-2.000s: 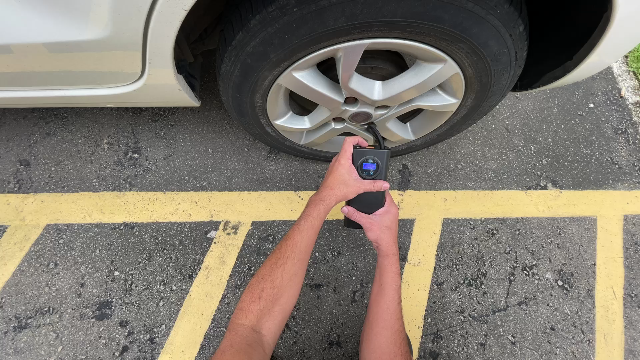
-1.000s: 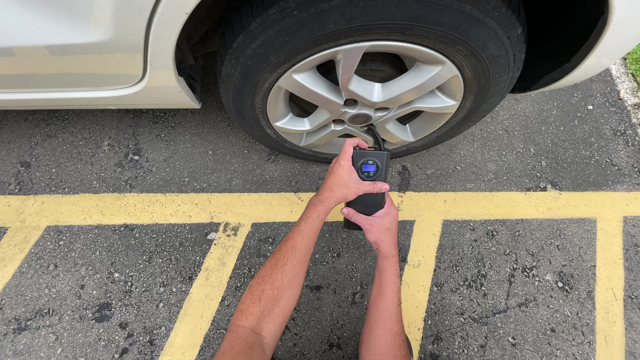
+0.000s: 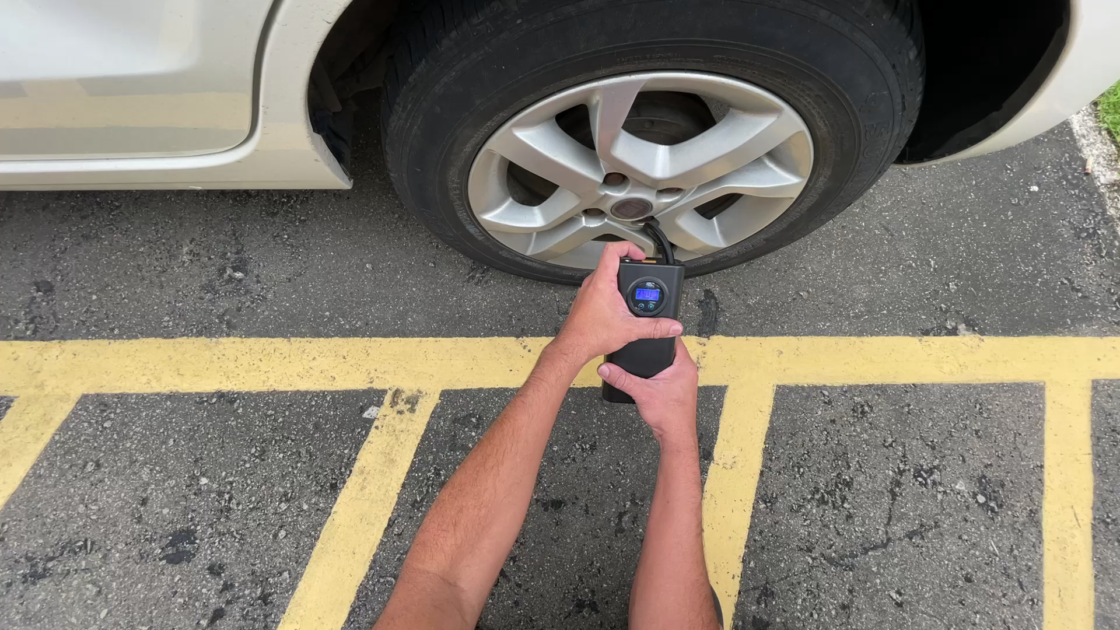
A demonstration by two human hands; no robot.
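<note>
A black portable tire inflator (image 3: 649, 350) with a round lit blue display is held in both hands, in front of the car wheel. My left hand (image 3: 608, 306) grips its upper part, thumb across the front below the display and index finger at the top edge. Lower down, my right hand (image 3: 662, 385) holds the inflator from the right, thumb across its lower front. A short black hose (image 3: 661, 242) runs from the inflator's top up to the wheel's spokes; its far end is hard to make out. Silver alloy spokes (image 3: 551, 157) sit inside the black tire (image 3: 437, 175).
The white car's lower body (image 3: 175, 168) spans the upper left, with the wheel arch around the tire. Yellow painted lines (image 3: 262, 363) cross the dark asphalt (image 3: 219, 481) beneath my arms. Grass (image 3: 1109, 109) shows at the far right edge.
</note>
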